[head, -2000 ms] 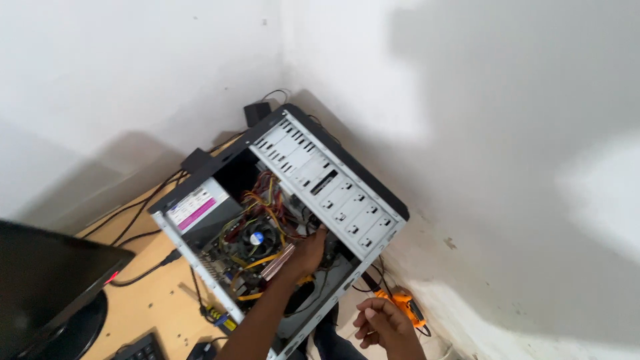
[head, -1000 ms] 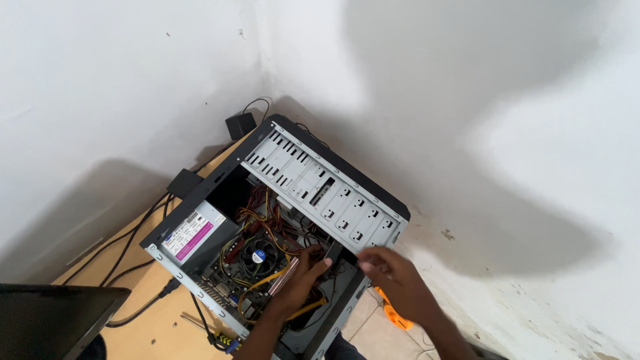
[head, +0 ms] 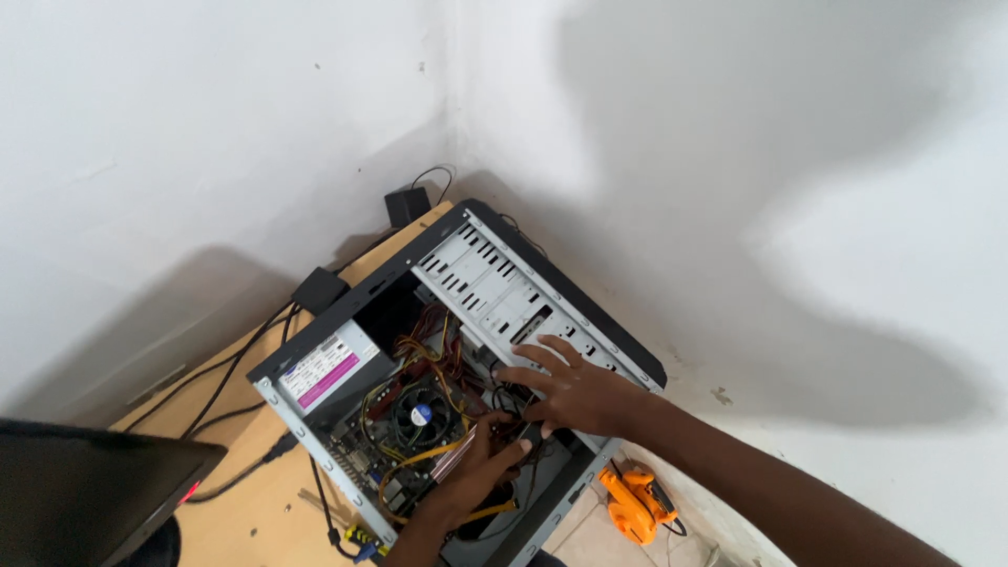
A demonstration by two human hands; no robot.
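Observation:
An open desktop computer case (head: 579, 492) lies on its side on a wooden desk. Inside it are the power supply (head: 327, 370) with a label, the CPU cooler fan (head: 423, 415), the motherboard (head: 354, 453) and bundled red, yellow and black cables (head: 429, 342). My left hand (head: 480, 468) reaches into the case beside the fan, thumb and fingers around a small dark part near the drive bay; its grip is partly hidden. My right hand (head: 563, 390) spreads its fingers over the edge of the metal drive cage (head: 504, 295), with the thumb close to that dark part.
A monitor (head: 94, 488) stands at the lower left on the desk (head: 228, 520). Black cables and two black boxes (head: 320, 290) (head: 407, 206) lie behind the case. An orange electric blower (head: 636, 508) rests on the tiled floor at right. White walls meet behind the desk.
My right hand, beside the case two seconds ago, has moved onto the drive cage and spread its fingers. My left hand stays inside the case. The view has shifted.

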